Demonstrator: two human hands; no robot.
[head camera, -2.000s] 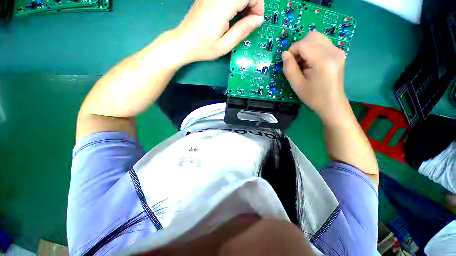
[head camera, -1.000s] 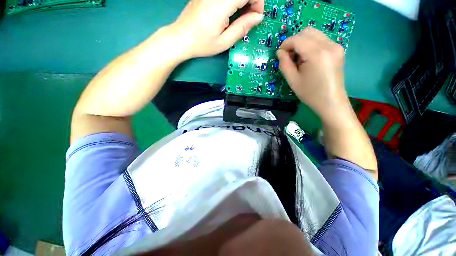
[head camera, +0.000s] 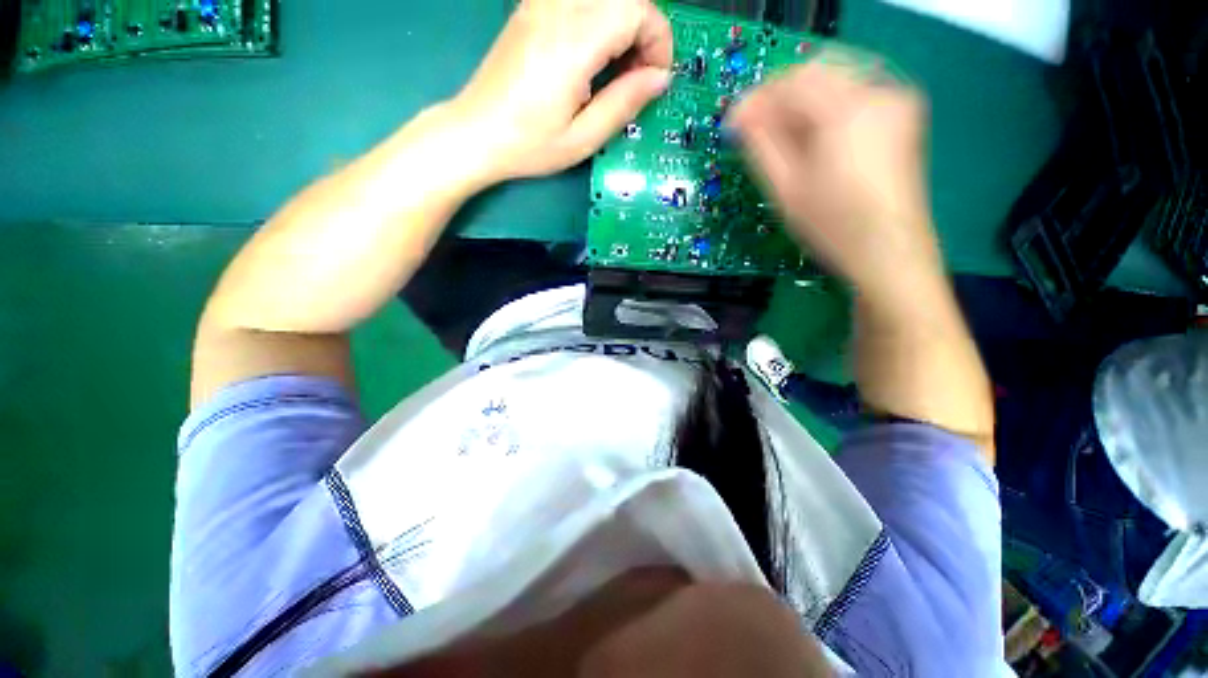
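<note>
A green circuit board panel (head camera: 662, 199) with blue, black and small red parts lies on a black board holder (head camera: 676, 307), whose oval slot faces me at the bench edge. My left hand (head camera: 576, 80) is at the panel's upper left, its thumb and fingertips close together; whether they hold a part cannot be seen. My right hand (head camera: 835, 152) is blurred over the panel's right side, fingers curled. A tiny blue spot shows at its fingertips; I cannot tell if it is held or on the board.
More green board panels (head camera: 146, 29) lie at the upper left of the green bench (head camera: 358, 80). A white sheet or tray (head camera: 996, 16) is at the upper right. Black ribbed holders (head camera: 1086, 199) lie at the right. Another person's light sleeve or clothing (head camera: 1155, 424) shows at the right edge.
The panel, holder and white sheet appear slightly further left in view. My right hand is blurred by motion and its fingers have shifted slightly up-left. The red stool no longer shows clearly.
</note>
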